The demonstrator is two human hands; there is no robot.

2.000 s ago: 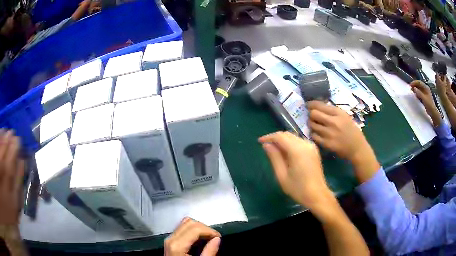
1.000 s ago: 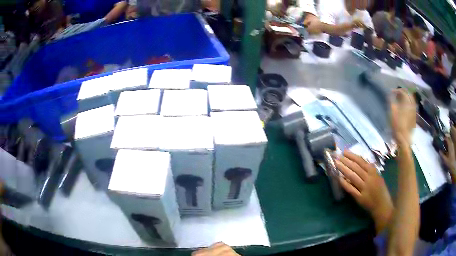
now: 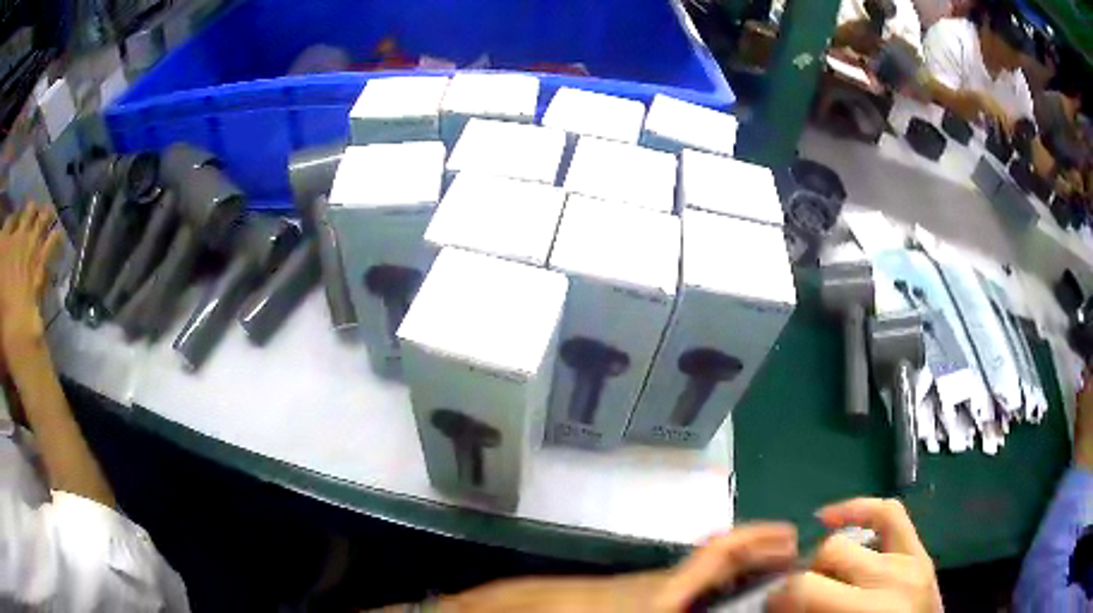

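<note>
My left hand (image 3: 737, 560) and my right hand (image 3: 865, 565) are close together at the bottom edge, fingers curled around a pale, thin piece that looks like a carton. Most of it is hidden by the fingers and cut off by the edge. Closed cartons (image 3: 479, 317) with a dark fan picture stand in close rows on the white sheet (image 3: 300, 401). Two grey fans (image 3: 856, 359) lie on the green bench (image 3: 797, 479) to their right, beside a fanned pile of flat carton blanks (image 3: 959, 347).
Several loose grey fans (image 3: 222, 305) lie left of the cartons. A blue crate (image 3: 228, 108) is behind them, with a green post (image 3: 801, 78) to its right. Dark round fan parts (image 3: 813, 204) lie by the post. Another person's hand (image 3: 24, 258) is at far left; a blue sleeve (image 3: 1061, 551) is at right.
The view has swung left, so the cartons sit further right and more loose fans show. A bare arm that reached over the blanks is gone from there. Both my hands are now together at the bottom.
</note>
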